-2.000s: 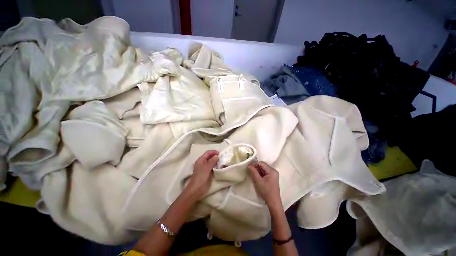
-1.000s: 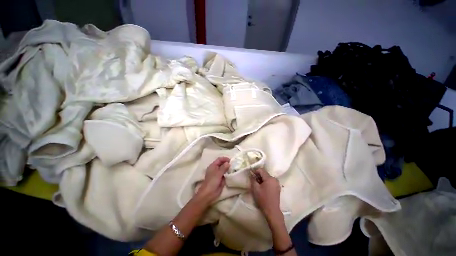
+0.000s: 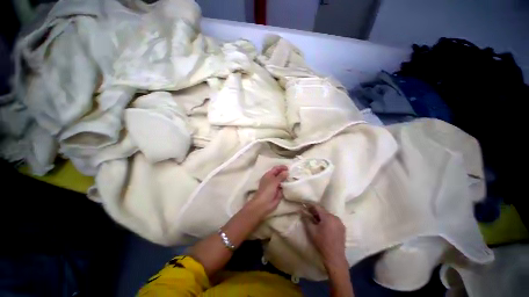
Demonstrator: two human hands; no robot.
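Note:
A cream jacket (image 3: 232,174) with pale bound edges lies spread in front of me. Its sleeve end (image 3: 307,187) stands up with the round cuff opening facing up, paler lining inside. My left hand (image 3: 271,188) pinches the left side of the cuff. My right hand (image 3: 325,227) is just below and right of the cuff, fingers curled around small thread snips (image 3: 306,206), of which only a small dark metallic part shows at the fingertips.
More cream garments (image 3: 156,52) are heaped at the left and back. Blue denim (image 3: 426,98) and a dark heap (image 3: 464,75) lie at the right. The yellow table edge (image 3: 504,226) shows at the right. A low white panel (image 3: 348,55) runs along the back.
My right hand has moved down from the cuff rim to below it. My left hand still holds the cuff. The view has shifted, so everything sits further right, and my yellow clothing shows more.

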